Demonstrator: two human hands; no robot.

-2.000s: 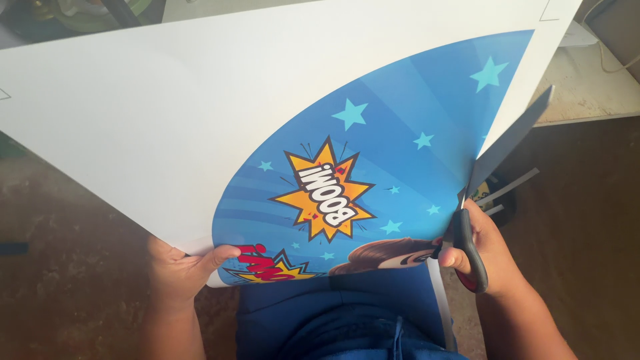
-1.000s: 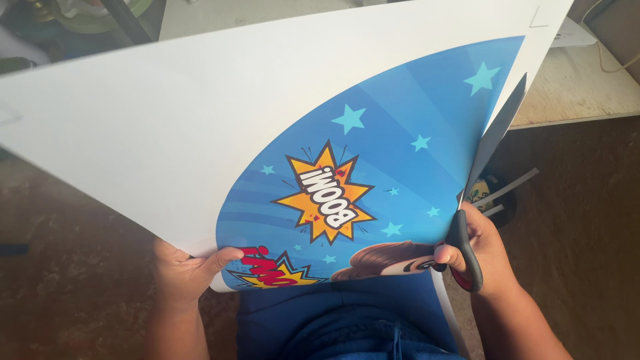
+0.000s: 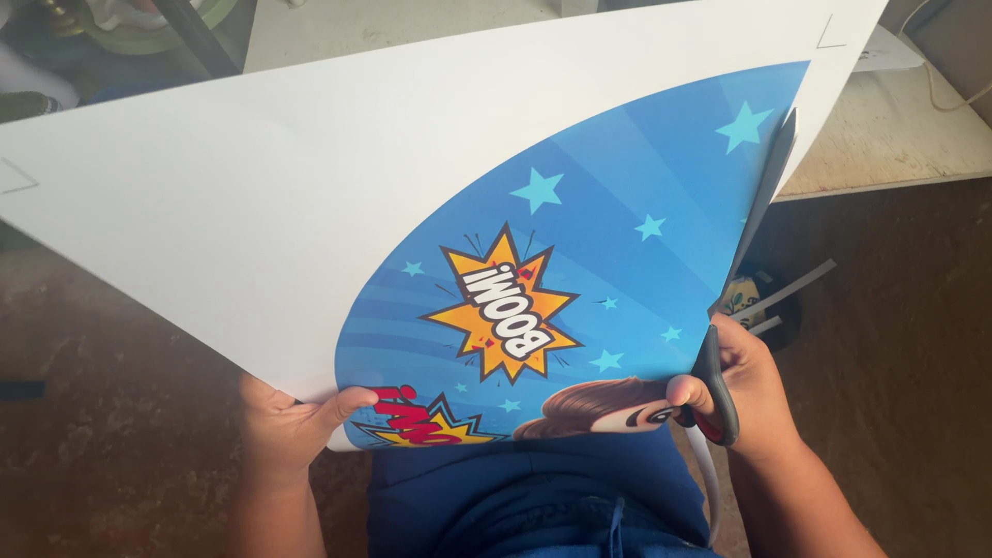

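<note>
A large white printed sheet (image 3: 271, 194) with a blue comic-style panel (image 3: 620, 256) is held up over my lap. My left hand (image 3: 298, 422) pinches its lower left edge, thumb on top beside the red lettering. In my right hand (image 3: 744, 380) are scissors (image 3: 763, 198) with black and red handles; the thumb rests by the printed face. The scissors' blade lies along the panel's right edge, over the sheet. A narrow white paper strip (image 3: 704, 480) hangs below the right hand. Parts of both hands are hidden under the sheet.
Behind the sheet at the right is a pale worktop (image 3: 891, 139) with a cord and papers. Below it, a dark container (image 3: 775, 310) on the brown floor has paper strips across it. A green basin (image 3: 147, 27) is at the upper left.
The scissors' blade, which stuck out past the sheet's right side two seconds ago, now lies along the panel's right edge. My left hand keeps its hold on the sheet.
</note>
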